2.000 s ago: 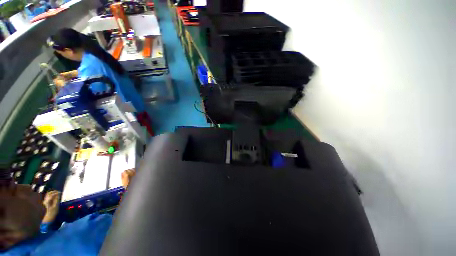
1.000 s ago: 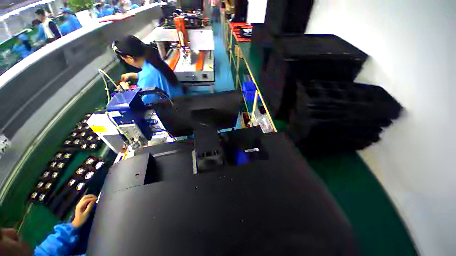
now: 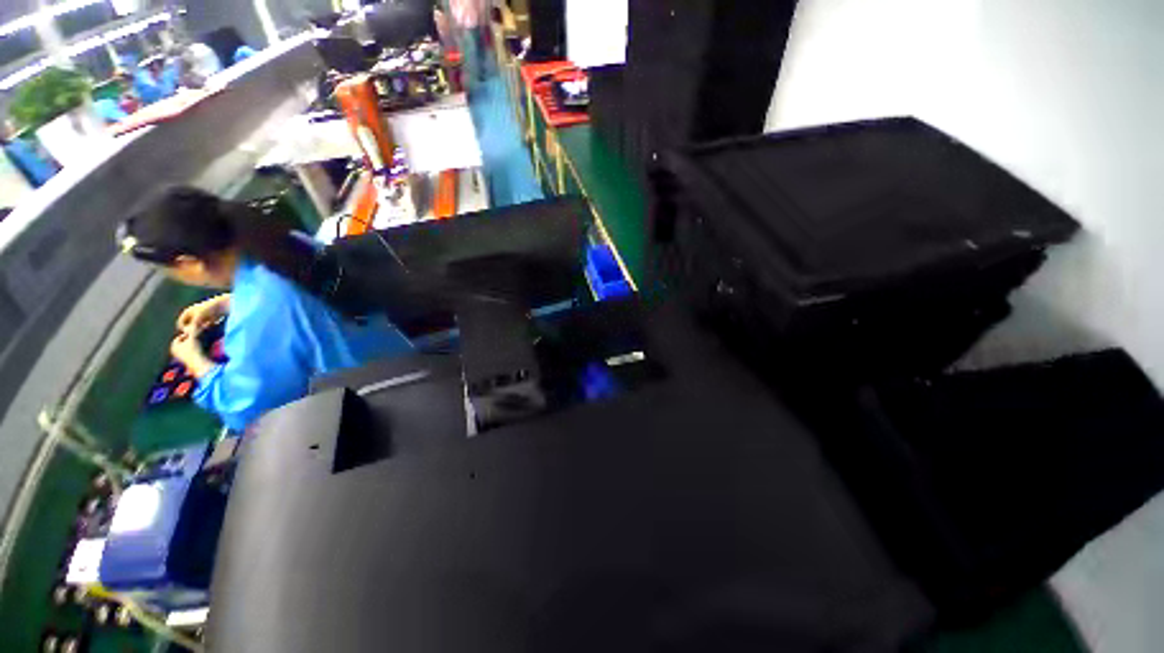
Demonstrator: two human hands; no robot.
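Note:
The black monitor [image 3: 574, 510] fills the lower middle of the view, its back facing up towards me. The monitor stand's black neck [image 3: 500, 351] runs from the recess in the back to a wide flat base [image 3: 447, 255] pointing away from me. A blue plug [image 3: 596, 380] shows in the recess, beside a small white label. Neither of my hands is in view; whatever holds the monitor is hidden or outside the picture.
A person in blue [image 3: 275, 332] works at the green bench on the left, near a blue-and-white machine [image 3: 160, 529]. Stacked black trays [image 3: 881, 217] stand close on the right by the white wall [image 3: 1111, 115]. A blue aisle floor [image 3: 508, 153] and an orange-and-white machine [image 3: 370, 121] lie ahead.
The view has moved forward along the aisle with the monitor. The seated person's hand at lower left has left the picture; the person in blue and the black trays now appear nearer.

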